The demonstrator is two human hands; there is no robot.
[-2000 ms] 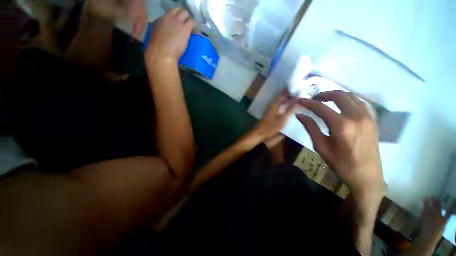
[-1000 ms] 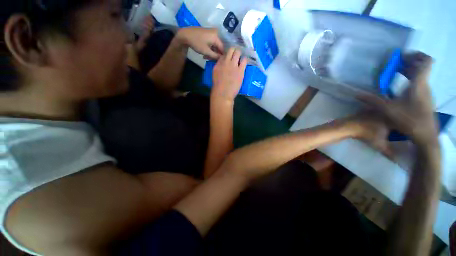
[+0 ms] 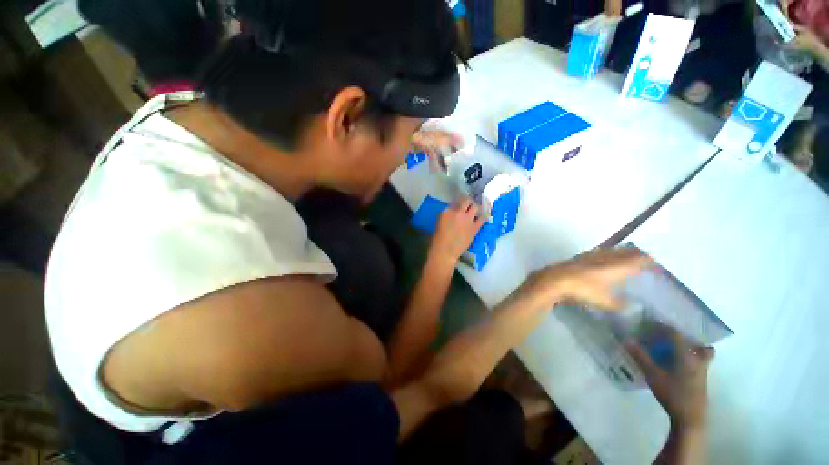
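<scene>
A pale grey, flat-sided packing piece or open carton (image 3: 686, 295) lies tilted on the white table at the lower right. My left hand (image 3: 595, 280) reaches across its near upper side with fingers extended; blur hides whether it grips anything. My right hand (image 3: 677, 368) is at its lower right side, fingers bent and blurred. A small blurred blue patch (image 3: 664, 349) shows by the right fingers; I cannot tell what it is or whether it is held.
A person in a white sleeveless top sits close at left, hands at blue cartons (image 3: 427, 215), a white part (image 3: 498, 191) and a dark square part (image 3: 473, 173). Blue cartons (image 3: 545, 132) stand behind. White-blue cartons (image 3: 656, 56) stand farther back on the table (image 3: 627, 163). More people are beyond.
The view has swung up and left, showing more of the neighbour and the far table. My hands have moved apart from the white round part and blue piece seen a second ago.
</scene>
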